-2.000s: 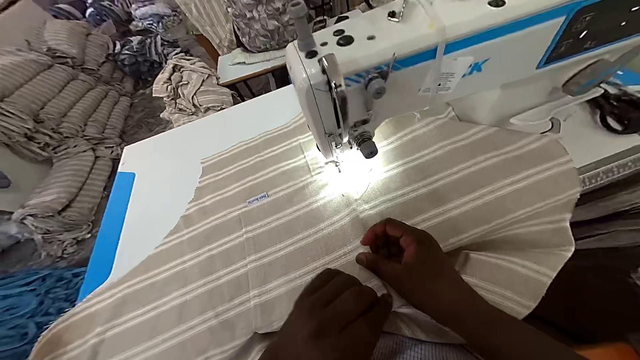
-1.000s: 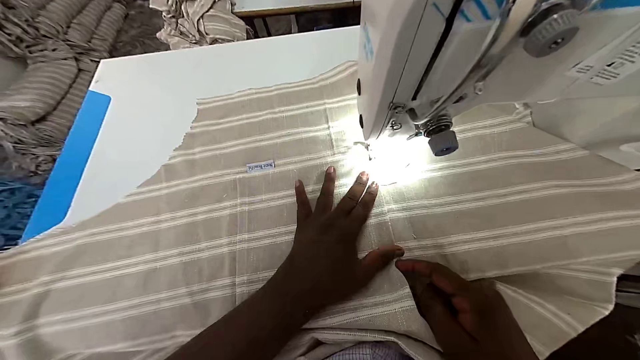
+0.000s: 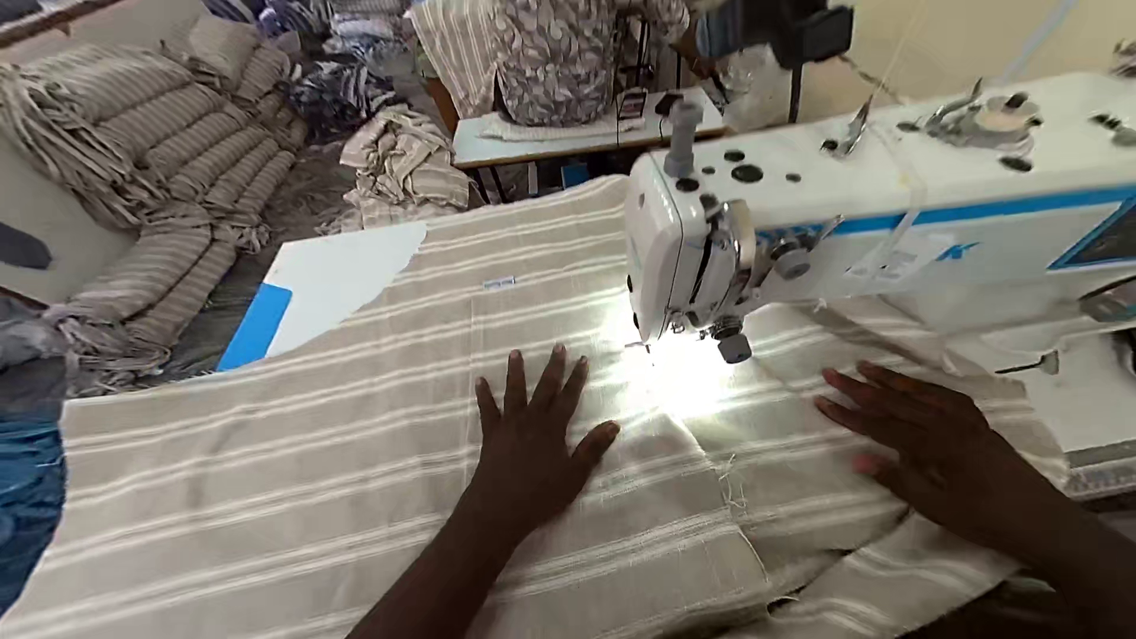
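Note:
A beige fabric with white stripes [image 3: 355, 444] spreads over the sewing table and runs beneath the needle area of a white and blue industrial sewing machine [image 3: 852, 231]. The machine's lamp glares on the cloth there. My left hand [image 3: 532, 444] lies flat on the fabric, fingers spread, left of the needle area. To the right of it, my right hand [image 3: 923, 444] rests on or just over the cloth, fingers apart and holding nothing. A raw edge with loose threads [image 3: 732, 493] runs between the hands. A small woven label [image 3: 499, 283] sits on the fabric's upper part.
Stacked bundles of striped cloth [image 3: 177, 133] fill the floor at left, with a crumpled striped pile [image 3: 404, 164] beside them. Behind the machine, a person in patterned clothing [image 3: 555, 62] is at another table [image 3: 497, 149]. Blue cloth [image 3: 31, 506] lies at the lower left.
My right hand has moved away from my left, out to the right, and its fingers have spread. The fabric's raw edge now shows between them. The view has shifted back from the machine.

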